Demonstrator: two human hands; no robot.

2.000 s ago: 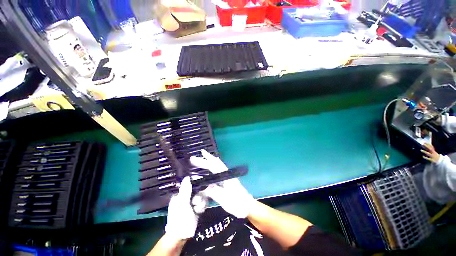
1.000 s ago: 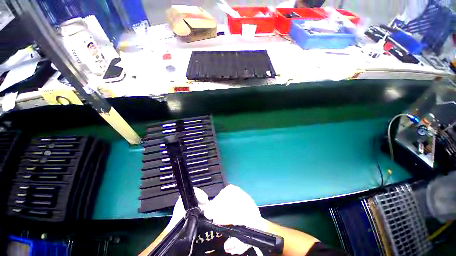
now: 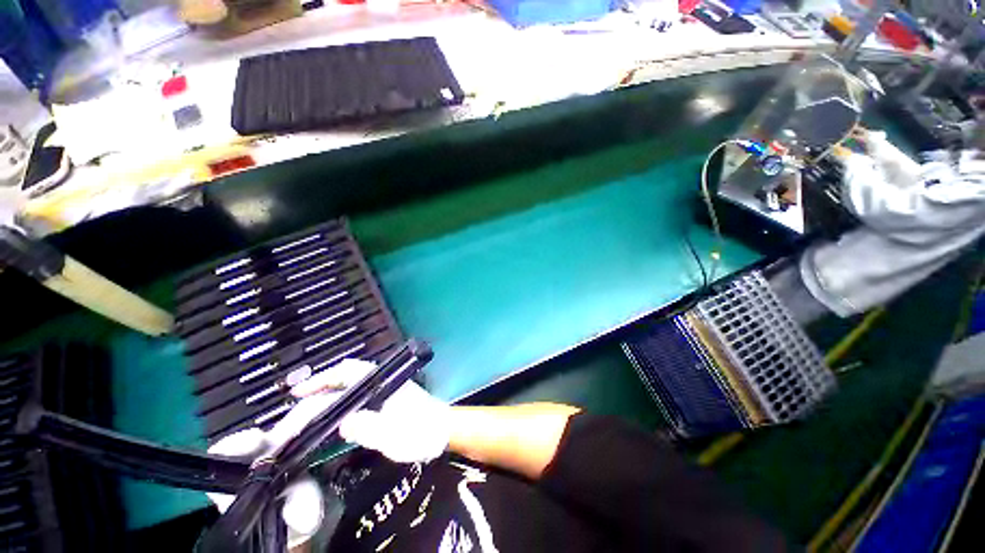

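Observation:
A black folding tripod (image 3: 151,452) is held low in front of me, its arms spread from a hub at the lower left. One arm points left over the stacked trays, one points up and right. My right hand (image 3: 405,421), in a white glove, grips the arm on the right. My left hand (image 3: 302,506), also in a white glove, is at the hub, partly hidden behind the tripod and cut up by its arms. The slotted black tray (image 3: 378,313) lies on the green belt just beyond, with silvery-striped bars in its slots.
Stacked trays (image 3: 81,373) are at the left, below a post's yellowish end (image 3: 103,297). An empty black tray (image 3: 346,84) and a blue bin (image 3: 551,9) are on the white bench. A fixture (image 3: 767,189), a grey crate (image 3: 772,346) and a person's pale sleeve (image 3: 896,259) are at right.
The view has turned to the right. The tripod's long arm has swung from pointing up over the tray to pointing left. My right hand now grips an arm that slants up and right.

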